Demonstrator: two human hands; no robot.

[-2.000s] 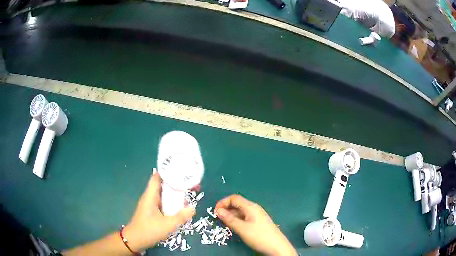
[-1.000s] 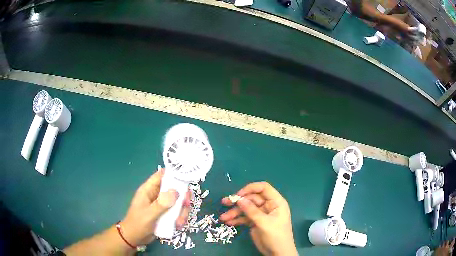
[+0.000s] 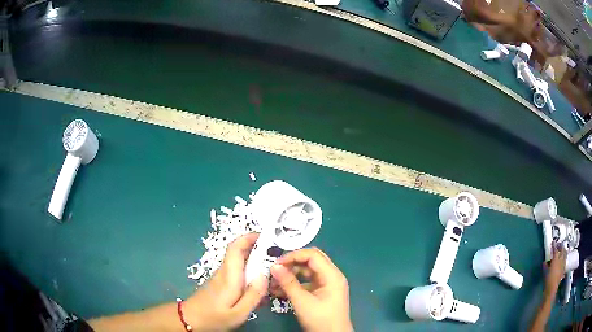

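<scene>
A white handheld fan (image 3: 285,214) is held by its handle in my left hand (image 3: 230,292), its head pointing up and to the right. A dark oval opening shows on the handle just below the head. My right hand (image 3: 315,288) has its thumb and fingertips at the handle beside that opening; whether a small part is between them is hidden. A loose pile of small white plastic parts (image 3: 217,243) lies on the green bench left of the fan, with a few more below my hands.
One fan (image 3: 79,139) lies at the left. Fans (image 3: 444,253) lie at the right, with a group (image 3: 559,237) at the far right, where another person's hand (image 3: 554,262) reaches in. A pale rail (image 3: 259,137) borders the dark green belt (image 3: 292,91). A grey box (image 3: 433,16) stands beyond.
The held fan has turned, showing its handle opening, and my right hand has come to it. One of two left fans is gone. Another fan now lies at the right, and a hand has appeared there.
</scene>
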